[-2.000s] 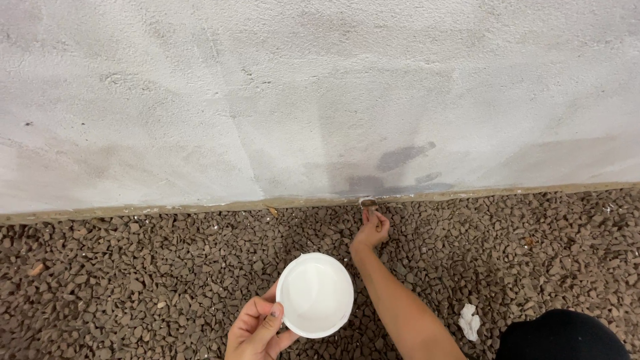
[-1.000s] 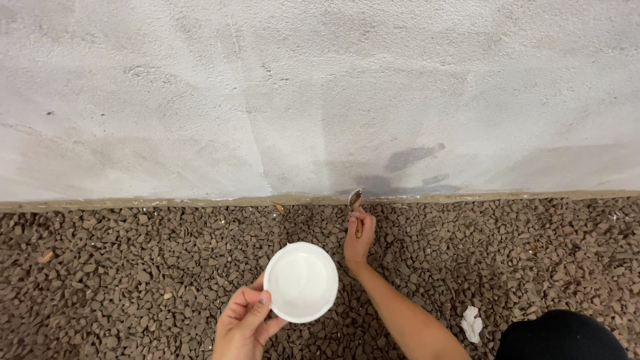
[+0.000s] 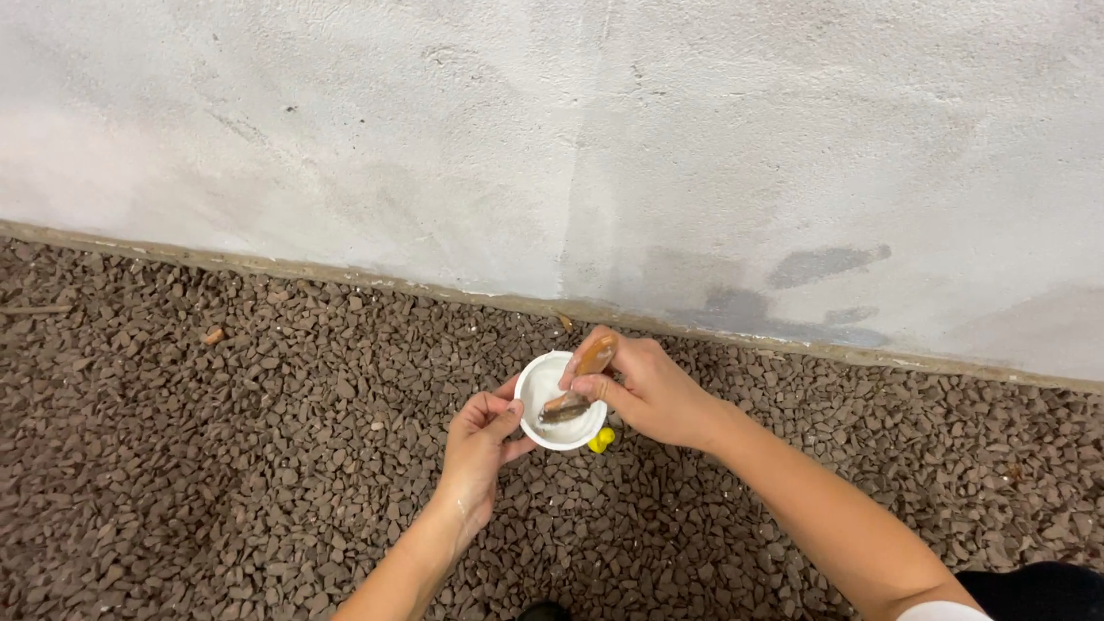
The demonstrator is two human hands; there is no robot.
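My left hand [image 3: 483, 431] grips a round white tub [image 3: 528, 431] by its left side, thumb over the rim. White paint [image 3: 542, 384] lies inside it. Pinched in my right hand [image 3: 647, 388] is a paintbrush [image 3: 595, 355] with a wooden handle, tilted down so that its bristles dip into the paint. The bristle tips are hidden in the tub. Beyond both hands stands a rough whitish wall [image 3: 431, 155] with darker grey patches [image 3: 824, 266] low on its right part.
Brown gravel [image 3: 216, 483] covers the ground up to the wall's base ledge [image 3: 414, 289]. A small yellow object [image 3: 602, 440] shows beside the tub. An orange-brown chip [image 3: 214, 335] and a thin stick [image 3: 36, 310] lie at the left. Dark clothing or a knee [image 3: 1035, 591] is at the lower right.
My right hand has come back from the wall's base with the brush, which is now in the tub. The view has turned and shifted, and the yellow object has come into sight.
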